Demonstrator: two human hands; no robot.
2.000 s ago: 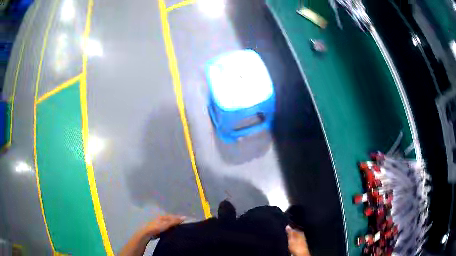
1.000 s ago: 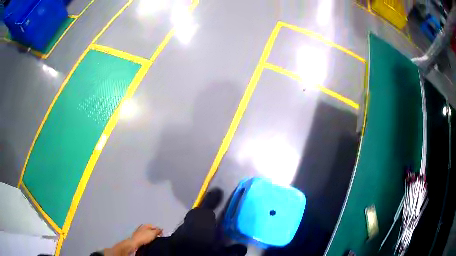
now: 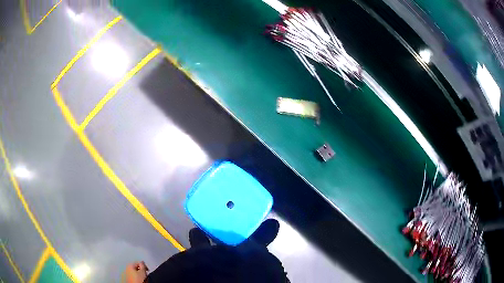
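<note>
My left hand (image 3: pixel 136 272) shows only in part at the bottom edge, left of my dark clothing, small and blurred. Whether its fingers are closed cannot be told. My right hand is out of the picture. On the green table mat (image 3: pixel 237 88) lie a pale silver-yellow flat metal bar (image 3: pixel 297 107) and a small silver metal block (image 3: pixel 325 152) with dark holes, apart from each other. A large pile of white cables with red ends (image 3: pixel 456 221) lies at the lower right. A smaller harness bundle (image 3: pixel 323 41) lies near the top.
A blue plastic stool (image 3: pixel 229 202) stands on the grey floor directly in front of me, beside the table's edge. My two dark feet are by its near side. Yellow lines (image 3: pixel 105 166) cross the floor at the left. A white strip runs along the mat's far side.
The view has swung toward the table, so the mat, bar, block and both cable piles now show more fully. The stool now lies straight ahead. My right hand, seen two seconds ago, is gone.
</note>
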